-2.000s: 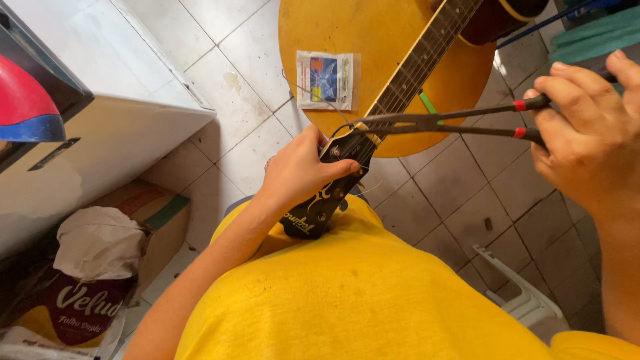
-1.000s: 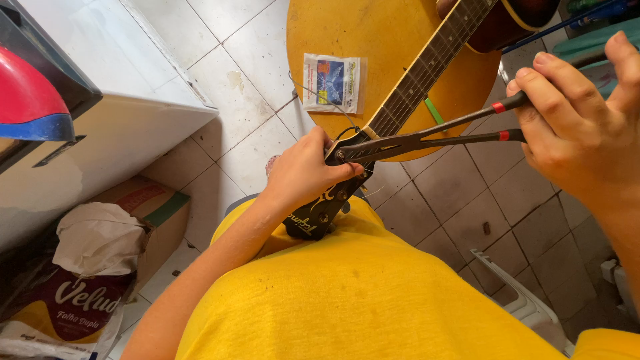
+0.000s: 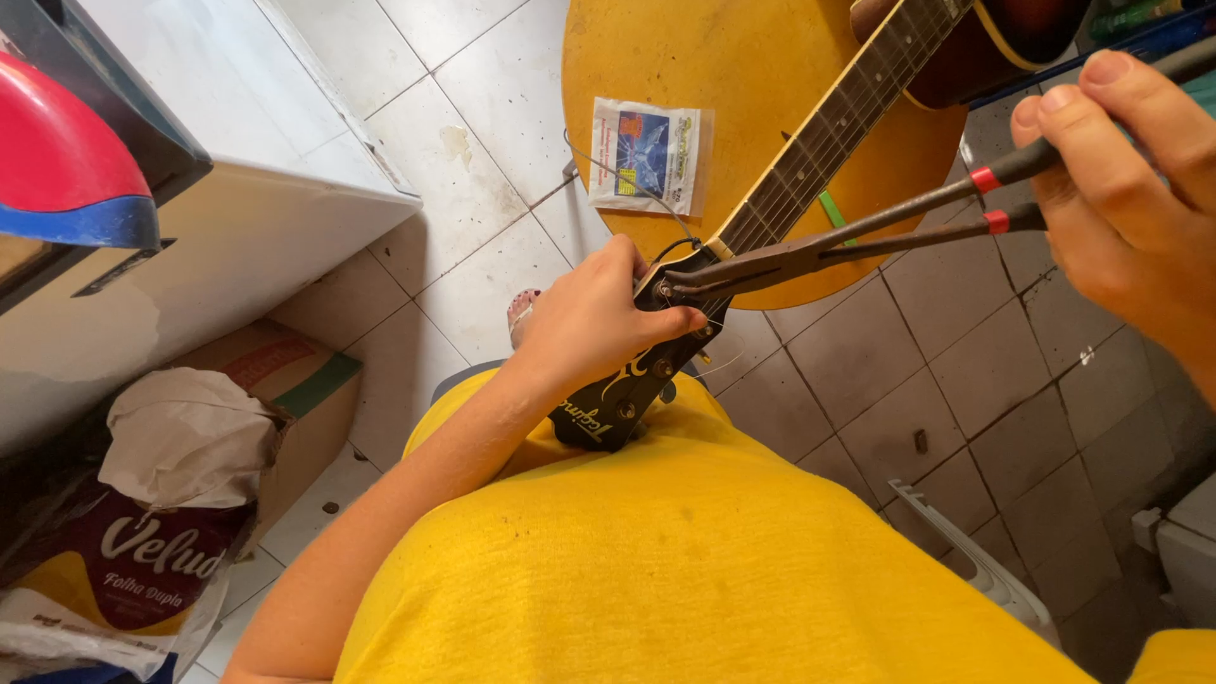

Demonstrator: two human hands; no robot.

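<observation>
A guitar lies with its body (image 3: pixel 1007 38) at the top right, its neck (image 3: pixel 826 133) slanting down to a black headstock (image 3: pixel 608 408) against my yellow shirt. My left hand (image 3: pixel 608 304) grips the headstock near the nut, thumb across its face; the fingers behind it are hidden. My right hand (image 3: pixel 1121 180) holds long-nosed pliers (image 3: pixel 788 261) with red bands on the handles. Their jaws touch or lie just over a tuning post (image 3: pixel 665 288) beside my left thumb. Loose string ends stick out there. A string packet (image 3: pixel 648 160) lies left of the neck.
Under the guitar stands a round yellow table (image 3: pixel 741 57), with a green strip (image 3: pixel 836 217) near its edge. A white appliance (image 3: pixel 237 142), a cardboard box (image 3: pixel 313 399) and a plastic package (image 3: pixel 142 560) are at the left. A white plastic chair (image 3: pixel 988 551) is at the lower right.
The plier jaws have moved from over the nut area down to the tuning post by my left thumb. My left hand has stayed on the headstock.
</observation>
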